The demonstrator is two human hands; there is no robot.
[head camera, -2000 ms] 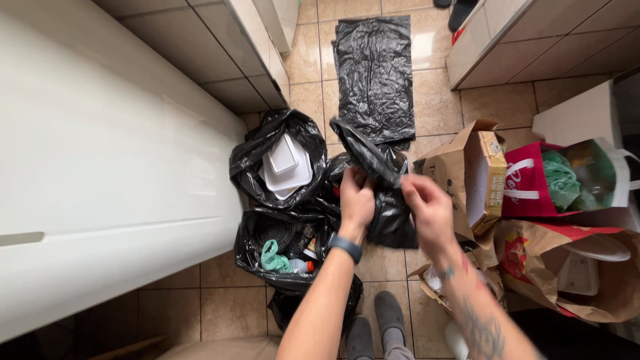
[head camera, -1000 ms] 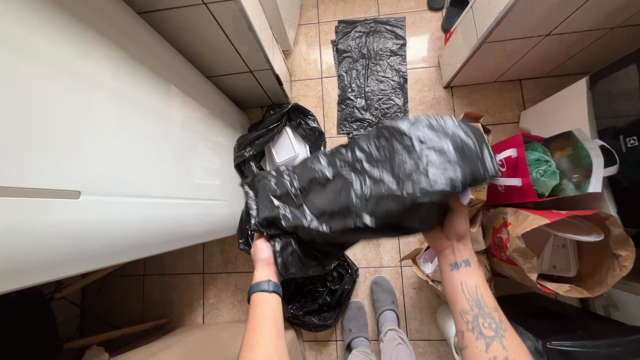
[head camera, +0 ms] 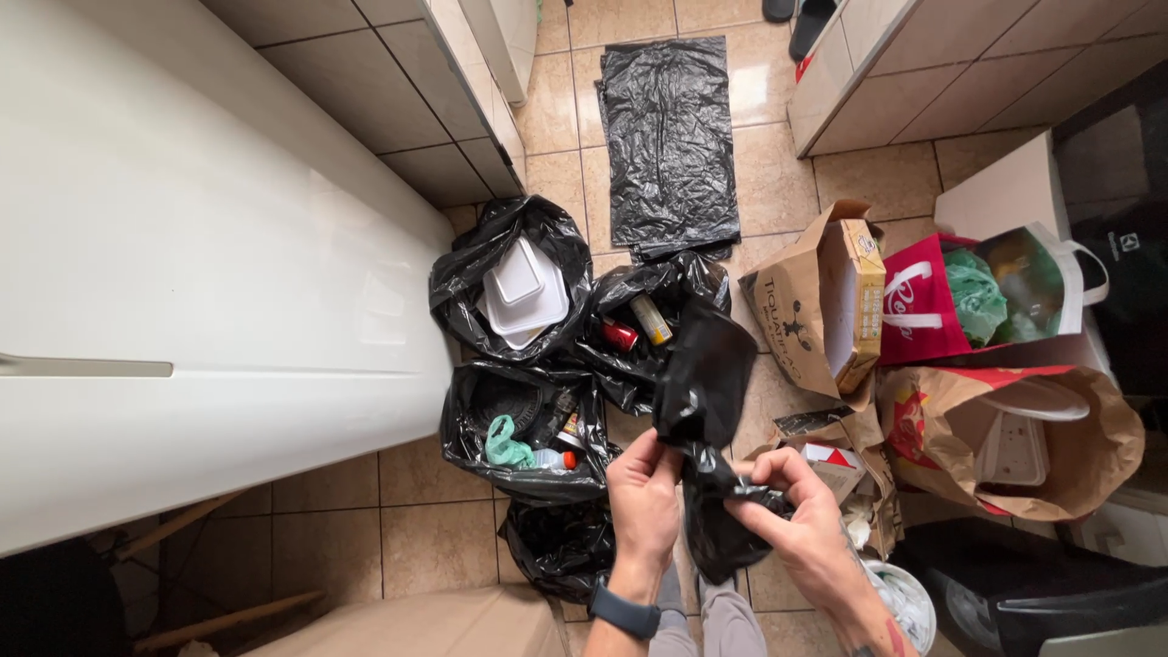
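Observation:
My left hand and my right hand grip a bunched black plastic bag between them, its upper part rising over the edge of an opened bag. That opened black bag holds a red can and a yellow and grey can. To its left, another black bag contains white foam trays. Below, a third black bag holds a green plastic bag, a bottle with an orange cap and a dark round tray. A further black bag lies lowest, its contents not discernible.
Flat black bags lie on the tiled floor ahead. At right are paper bags, a red bag, a paper bag with plastic containers and a white bucket. A large white appliance borders the left.
The black bag was stretched wide between my hands a second ago; now it is gathered, and my hands are close together. My left hand has moved right.

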